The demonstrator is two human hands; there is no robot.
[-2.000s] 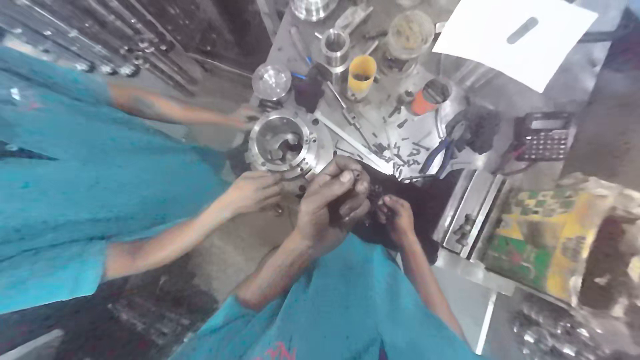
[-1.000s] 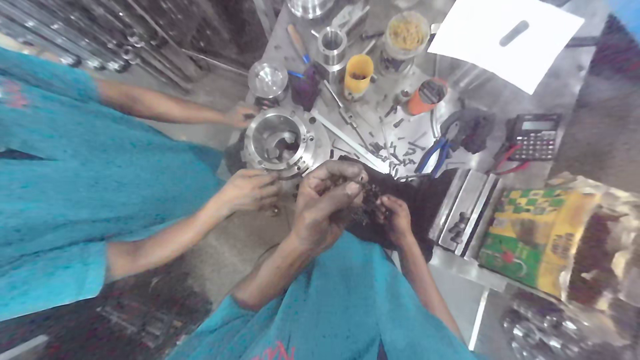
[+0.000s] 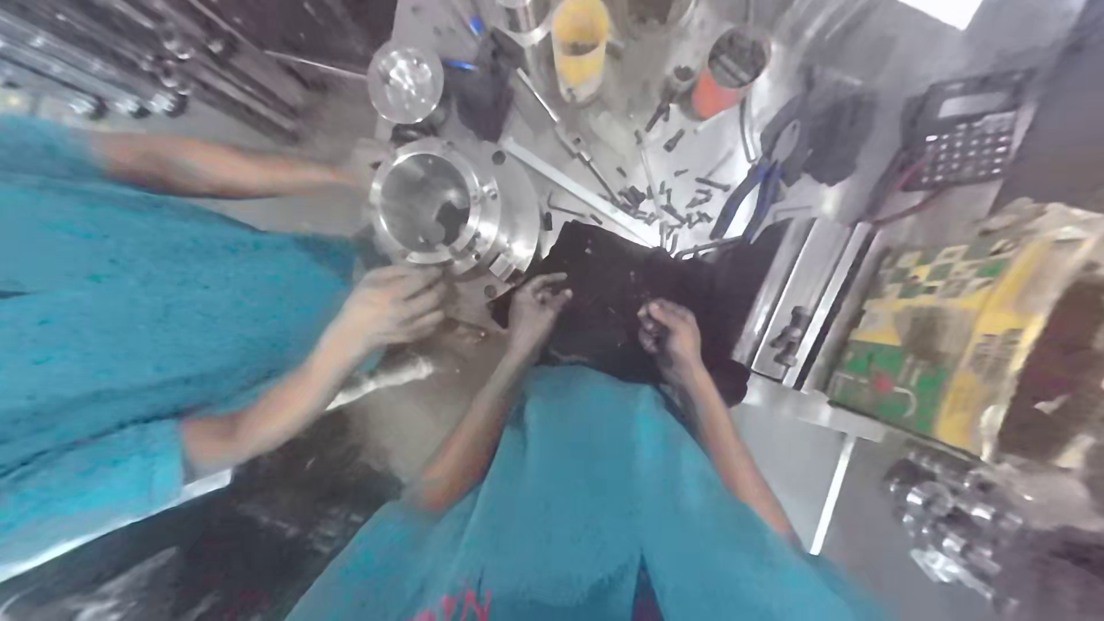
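Note:
My left hand (image 3: 536,312) is at the left edge of a black cloth (image 3: 595,302), its fingers curled; whether it holds something small is unclear. Over the right part of the cloth is my right hand (image 3: 671,332), thumb and fingers pinched together, with any small item between them too blurred to make out. Just beyond my left hand stands a round, flanged metal housing (image 3: 427,207) with bolt holes around its rim. Small screws (image 3: 681,203) lie scattered on the metal table beyond the cloth, beside blue-handled pliers (image 3: 750,198).
A co-worker's hand (image 3: 392,306) is close by the housing, left of mine. Farther back are a yellow cup (image 3: 580,52), an orange container (image 3: 724,78) and a clear round container (image 3: 405,82). At right lie a calculator (image 3: 966,129) and a yellow-green bag (image 3: 931,336).
My hands were close together over dark small pieces; now they are apart, the left one lower and nearer the housing. More of the black cloth shows.

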